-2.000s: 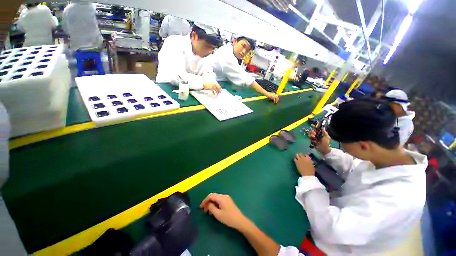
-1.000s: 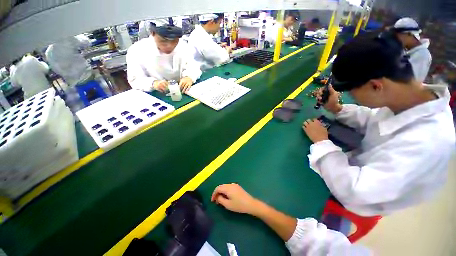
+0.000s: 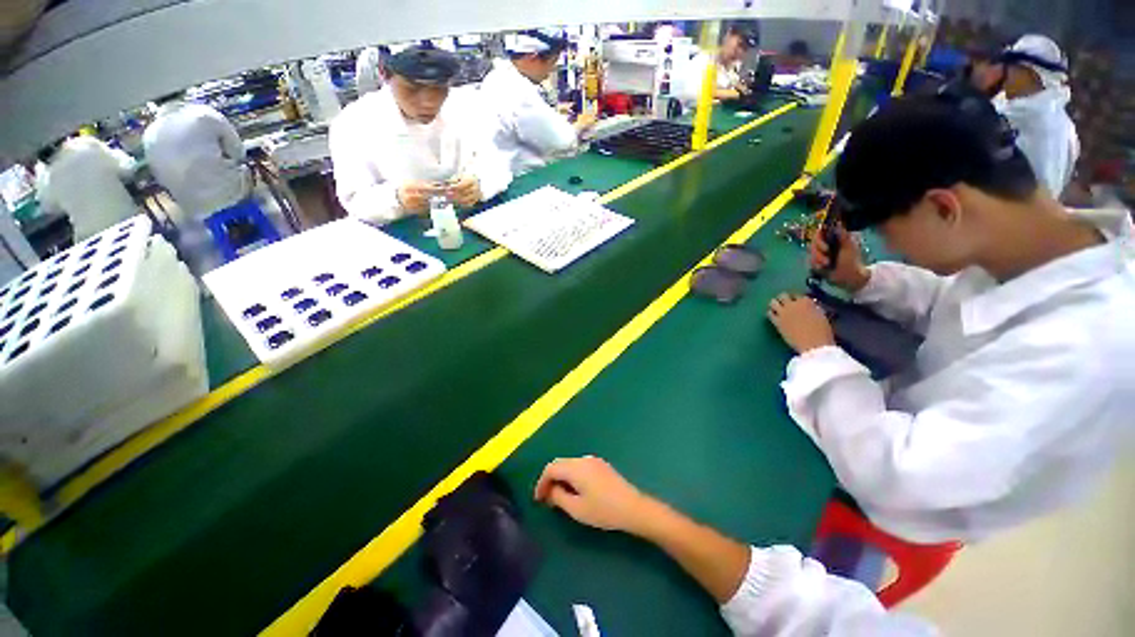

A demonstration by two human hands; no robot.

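My right hand (image 3: pixel 591 492) rests on the green bench at the lower middle, its fingers loosely curled and slightly apart, with nothing seen in it. My left hand is not in view. A pile of black pieces (image 3: pixel 479 548) lies just left of my right hand, by the yellow edge, not touched by it. More black pieces (image 3: pixel 361 612) are cut off by the bottom edge. White paper (image 3: pixel 529 620) shows beside the pile. A narrow white strip (image 3: pixel 585 620) lies right of it.
A neighbour (image 3: pixel 983 336) at right holds a black tool over a black panel. Grey-black oval pads (image 3: pixel 718 283) lie by the yellow line. Across the dark green belt (image 3: pixel 411 411) are a foam tray (image 3: pixel 326 284), stacked foam trays (image 3: pixel 93 336), a dotted white board (image 3: pixel 548 228) and a small bottle (image 3: pixel 444 224).
The view has swung down and right, then shifted slightly. My right hand stays resting on the bench near the black pile. The worker opposite now has both hands together above the bottle.
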